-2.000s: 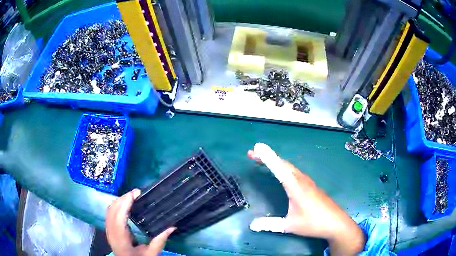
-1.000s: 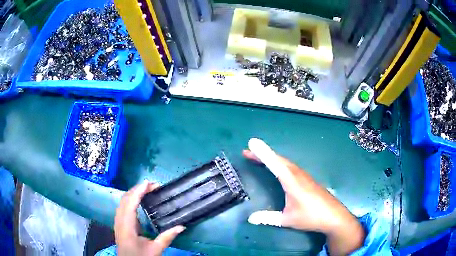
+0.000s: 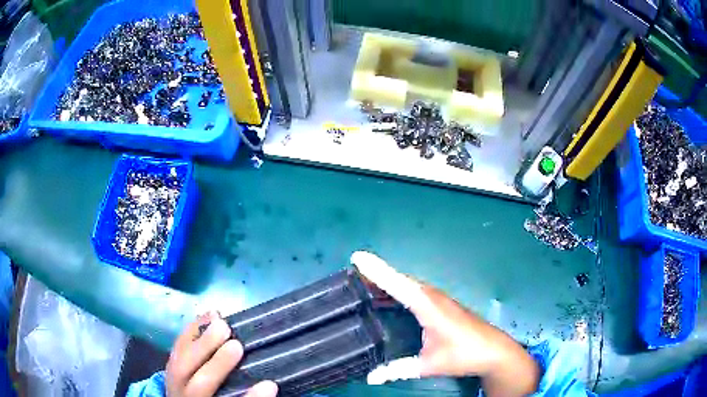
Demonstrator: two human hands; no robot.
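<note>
A black plastic housing (image 3: 298, 329) with long parallel channels is held low in front of me, tilted up to the right. My left hand (image 3: 213, 360) grips its left end, with fingers on top and thumb at the lower edge. My right hand (image 3: 446, 333), with white finger cots on thumb and fingertip, is spread around the right end of the housing. Its fingertip is at the upper right corner and its thumb at the lower right. Whether it presses on the housing is hard to tell.
Behind are the cream-yellow nest (image 3: 428, 74), a metal parts pile (image 3: 426, 132) and the green button (image 3: 547, 165). Large blue bins stand left (image 3: 132, 139) and right (image 3: 674, 229), with small blue boxes (image 3: 180, 221) beside them. Loose parts (image 3: 554, 230) lie right. Yellow guards (image 3: 608, 116) flank the frame.
The housing has turned over in my left hand, now showing a different, smooth ribbed side, and sits closer to me. My right hand has moved left and down to its right end.
</note>
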